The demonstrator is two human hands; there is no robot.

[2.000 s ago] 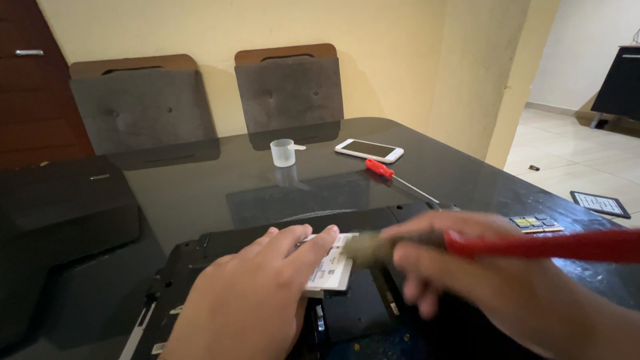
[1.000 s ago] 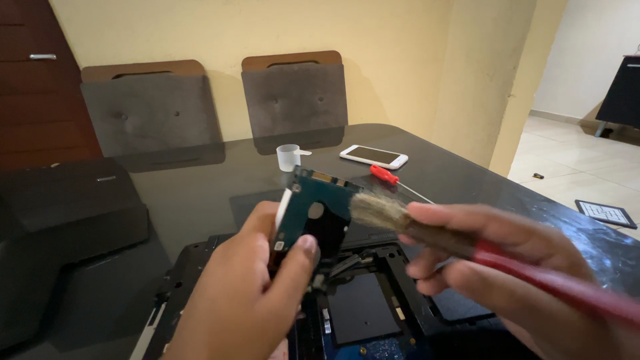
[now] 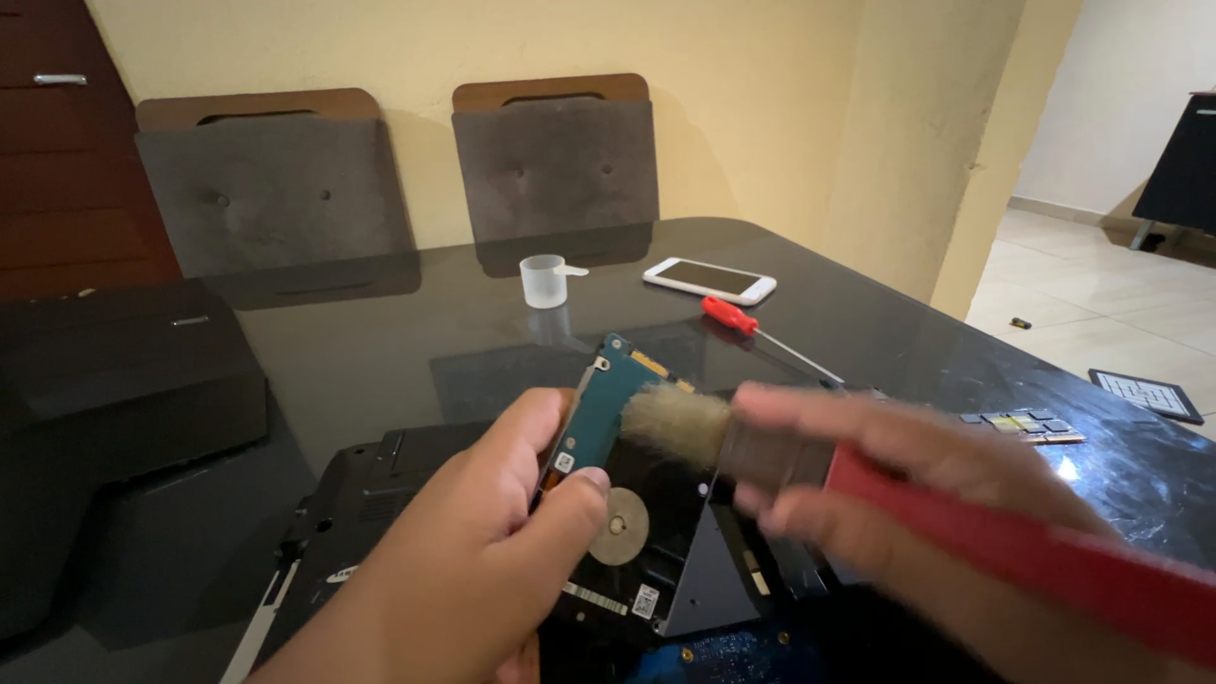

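My left hand [image 3: 475,532] grips a hard drive [image 3: 597,408] by its left edge, tilted up with the green circuit board and black underside facing me. A paintbrush with a red handle [image 3: 1007,541] is in my right hand [image 3: 883,475], which is blurred. Its pale bristles [image 3: 670,418] touch or nearly touch the drive's board. Below both hands lies an opened Samsung laptop base [image 3: 380,494], bottom side up, with part of a blue circuit board [image 3: 722,655] exposed.
Beyond the laptop on the glossy dark table [image 3: 380,351] are a plastic measuring scoop [image 3: 543,282], a white smartphone [image 3: 711,279] and a red-handled screwdriver [image 3: 730,315]. A memory module [image 3: 1035,427] lies at right, a black panel [image 3: 133,380] at left. Two chairs [image 3: 556,171] stand behind.
Two seconds ago the drive was low over the laptop with its white label up; now it is raised, board side showing. Since one second ago its tilt has changed, and more of its underside shows.
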